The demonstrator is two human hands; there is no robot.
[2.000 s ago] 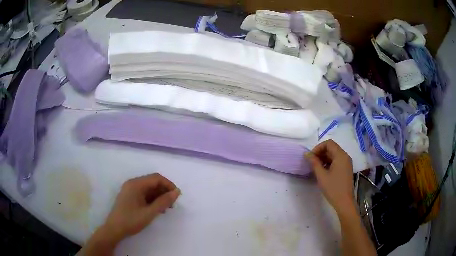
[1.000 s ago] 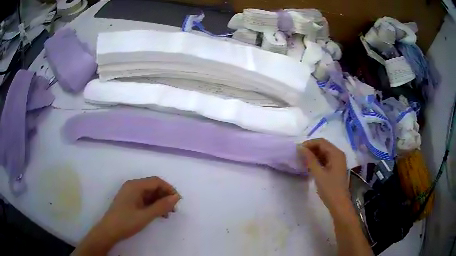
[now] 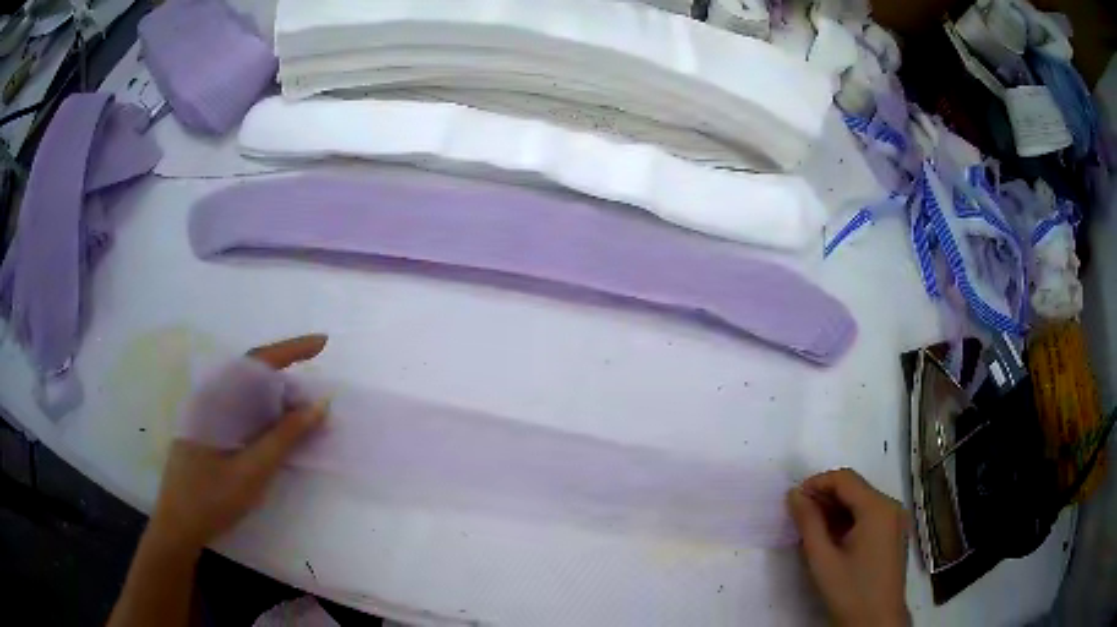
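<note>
A single pale, see-through lilac strip stretches between my hands, low in front of me over the white table. My right hand pinches its right end. My left hand holds its left end, which is bunched and blurred over the palm, with the fingers partly hidden. Behind it lies a curved stack of lilac strips. Beyond that lie a thinner white strip pile and a thick layered white stack.
A folded lilac bundle lies at the back left and a loose lilac bundle at the left edge. Blue-and-white striped ties tangle at right. A dark iron and a yellow-orange bundle are near the right edge.
My right hand has left the end of the lilac stack and moved nearer. A single lilac strip now spans my hands. My left hand, empty before, has moved left. The view has tilted downward.
</note>
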